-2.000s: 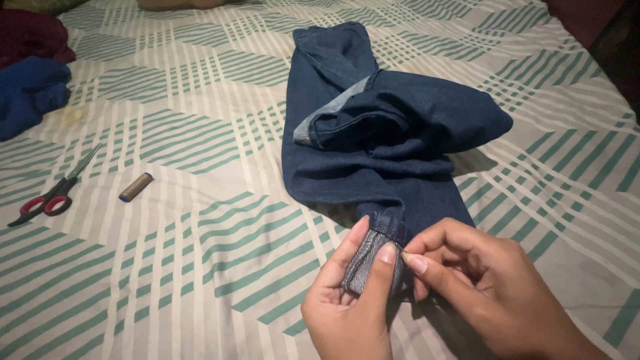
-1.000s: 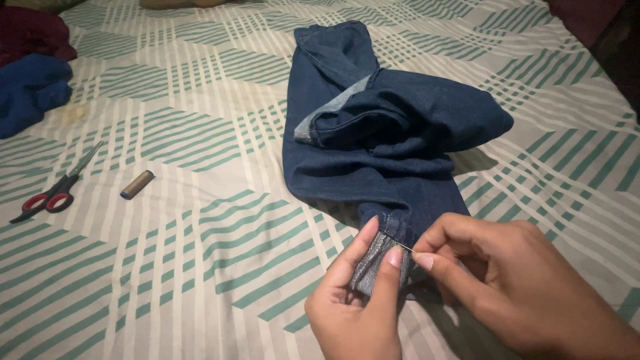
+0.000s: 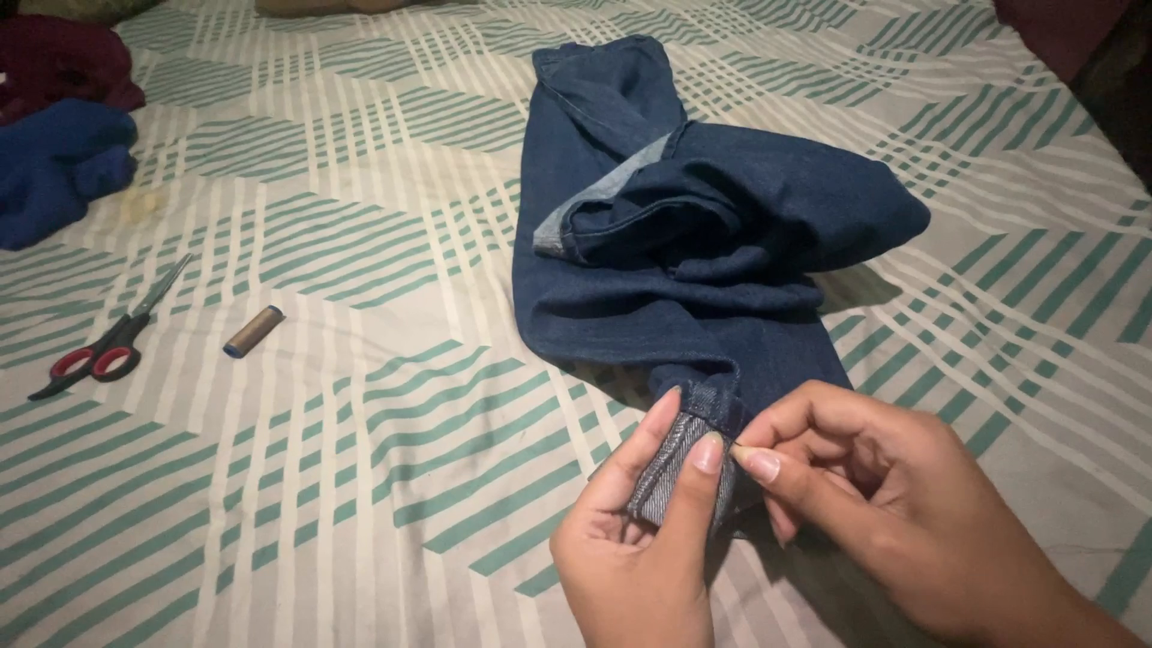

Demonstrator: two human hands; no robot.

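Observation:
A dark blue denim garment (image 3: 648, 306) lies bunched on a patterned bedsheet. Its lower end is folded back, showing the paler grey inner side and a seam. My left hand (image 3: 648, 531) pinches this folded end between thumb and fingers. Close beside it, at the edge of the fold, my right hand (image 3: 855, 486) holds a thin sewing needle (image 3: 735, 443) between thumb and forefinger; only a sliver of it shows. No thread can be made out. Scissors (image 3: 115, 337) with black and red handles and a spool of brownish thread (image 3: 254, 331) lie to the left.
Blue cloth (image 3: 63, 171) and dark red cloth (image 3: 67, 63) are heaped at the upper left. A tan item (image 3: 315, 5) is cut off by the top edge. The green-striped bedsheet (image 3: 432, 432) runs beneath everything, with its far right edge in view.
The needle stood out between the hands one second ago; now little of it shows. My right hand's fingertips are closer to the fold than then.

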